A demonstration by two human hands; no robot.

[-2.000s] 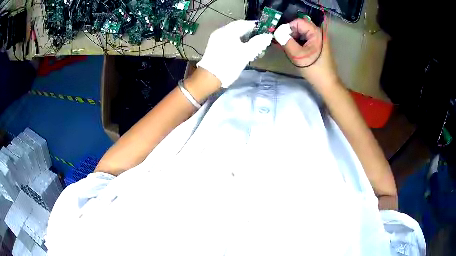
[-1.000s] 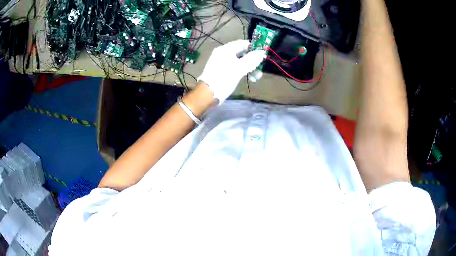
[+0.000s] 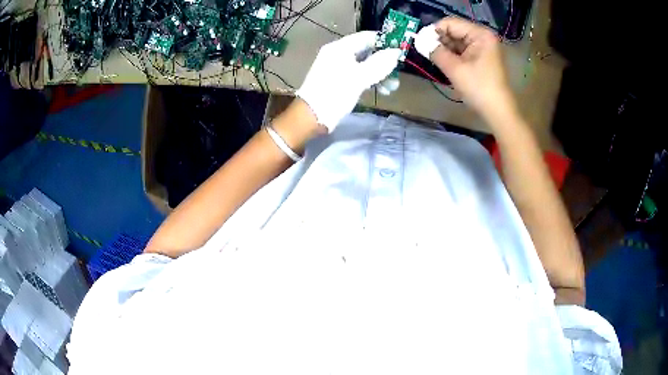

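My left hand (image 3: 344, 77), in a white glove, holds a green circuit board (image 3: 397, 31) by its lower left edge. Red wires (image 3: 429, 74) run from the board's right edge down to the right. My right hand (image 3: 469, 58), with white finger cots, is at the board's right edge, thumb and fingertips close together. Whether it pinches a wire or plug there is too small to tell. Black housings (image 3: 469, 10) lie on the bench behind both hands, cut off by the top edge and partly hidden by the right hand.
A tangled pile of green boards (image 3: 157, 40) with black wires covers the left of the tan bench (image 3: 311, 62). An open carton (image 3: 155, 146) stands below the bench's front edge. A red bin (image 3: 555, 170) is at right, pale stacked pieces (image 3: 36, 242) at lower left.
Since one second ago, my right hand has come back from beyond the top edge to the board. Both housings sit higher in view, and the larger one's speaker is out of view.
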